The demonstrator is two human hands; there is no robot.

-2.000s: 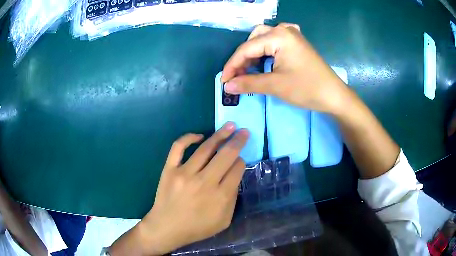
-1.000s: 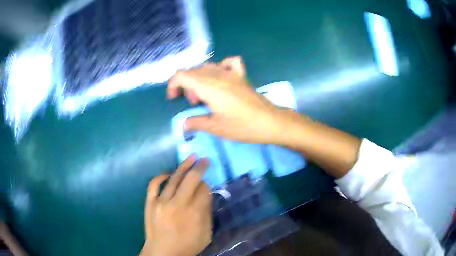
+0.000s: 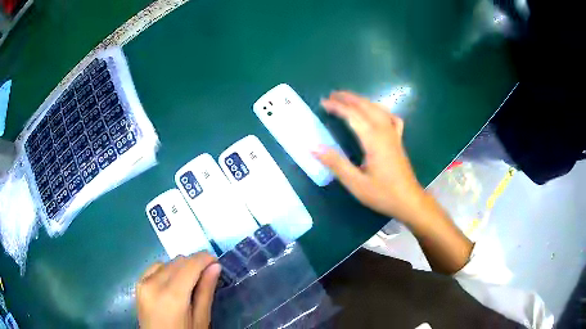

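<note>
Three pale phone back covers (image 3: 266, 186) lie side by side, each with a black lens cover (image 3: 237, 166) at its upper left corner. A fourth back cover (image 3: 297, 133) lies farther right with bare camera holes. My right hand (image 3: 369, 151) is at its right edge, fingers spread, thumb at or over the cover; firm contact cannot be told. My left hand (image 3: 177, 289) pinches the working sheet of lens covers (image 3: 270, 292) between thumb and fingers at its left edge. The sheet overlaps the lower ends of the covers.
A stack of full lens sheets (image 3: 80, 132) lies at the left, with crumpled clear film (image 3: 18, 215) beside it. The green table's edge (image 3: 417, 193) curves along the right. A dark-clothed person (image 3: 546, 96) is at the right.
The view has turned and shifted right. My right hand has left the leftmost cover and moved to the bare cover. All three grouped covers now show lens pieces. My left hand now grips the sheet.
</note>
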